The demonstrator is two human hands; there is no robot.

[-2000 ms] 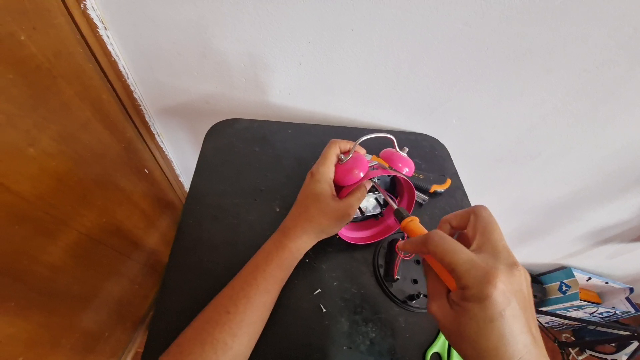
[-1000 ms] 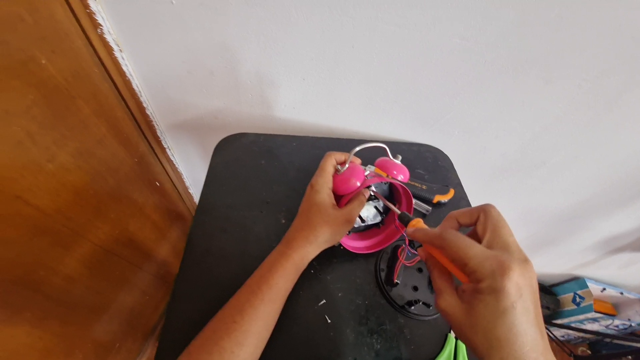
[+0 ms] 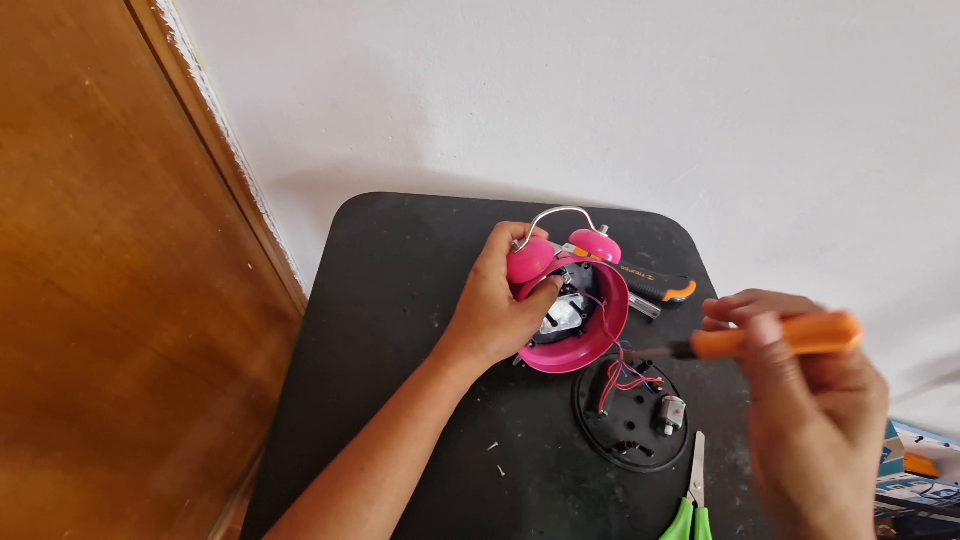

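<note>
My left hand [image 3: 502, 300] grips the pink twin-bell alarm clock housing [image 3: 616, 322] at its left bell, with the thumb inside the open back. A metal plate [image 3: 564, 315] and black parts show within. Red and blue wires run from the housing to the round black back cover [image 3: 630, 442], which lies on the table and carries a small motor [image 3: 671, 414]. My right hand [image 3: 810, 405] holds an orange-handled screwdriver [image 3: 780, 335], slightly blurred, to the right of the clock. Its shaft points left, over the wires; whether the tip touches anything is unclear.
A black and orange utility knife [image 3: 652, 283] lies behind the clock, beside a metal piece [image 3: 643, 305]. Two small screws [image 3: 501, 471] and green-handled scissors [image 3: 697, 480] are on the black table [image 3: 375, 330]. A wooden door stands left, a wall behind, boxes at lower right.
My right hand has drawn the screwdriver out of the clock housing and off to the right, turning it nearly level. My left hand keeps its grip on the clock.
</note>
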